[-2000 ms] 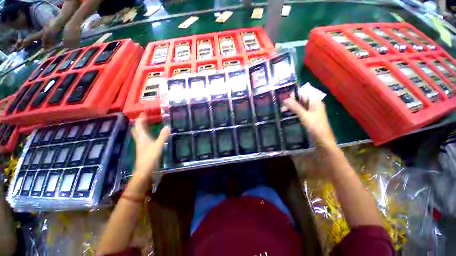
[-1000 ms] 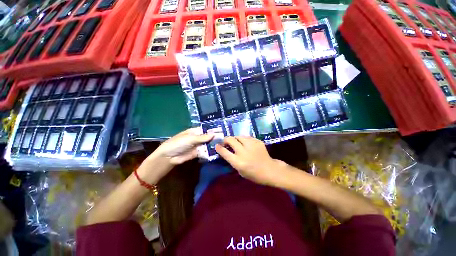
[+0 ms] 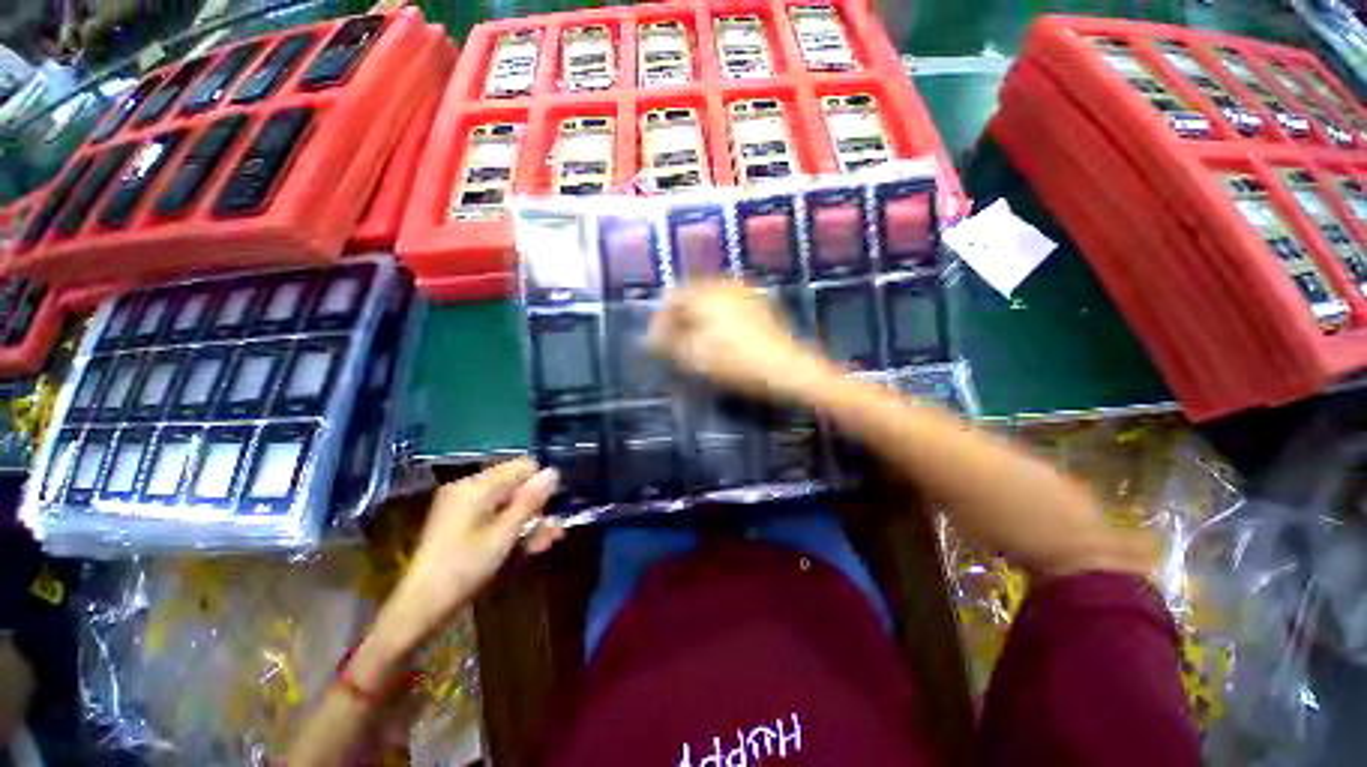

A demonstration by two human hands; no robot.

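A clear plastic lens tray (image 3: 877, 318) with three rows of black-framed lenses lies in front of me, its front edge over the bench edge. My left hand (image 3: 502, 507) is at the tray's front left corner, fingers bent around the edge. My right hand (image 3: 720, 337) is over the middle of the tray, blurred by motion. I cannot tell whether it holds anything. Its fingers and forearm hide several lenses.
A red foam phone tray (image 3: 435, 210) with pale gold unfinished handsets stands behind. Stacked foam trays (image 3: 1117, 240) stand at right, a foam tray of black phones (image 3: 323, 225) at left. Stacked lens trays (image 3: 180, 405) lie at left, a white wipe (image 3: 1002, 244) at right.
The lens tray has straightened and shifted slightly left. My right hand has moved up from the front left corner to the tray's middle. My left hand has moved left and down.
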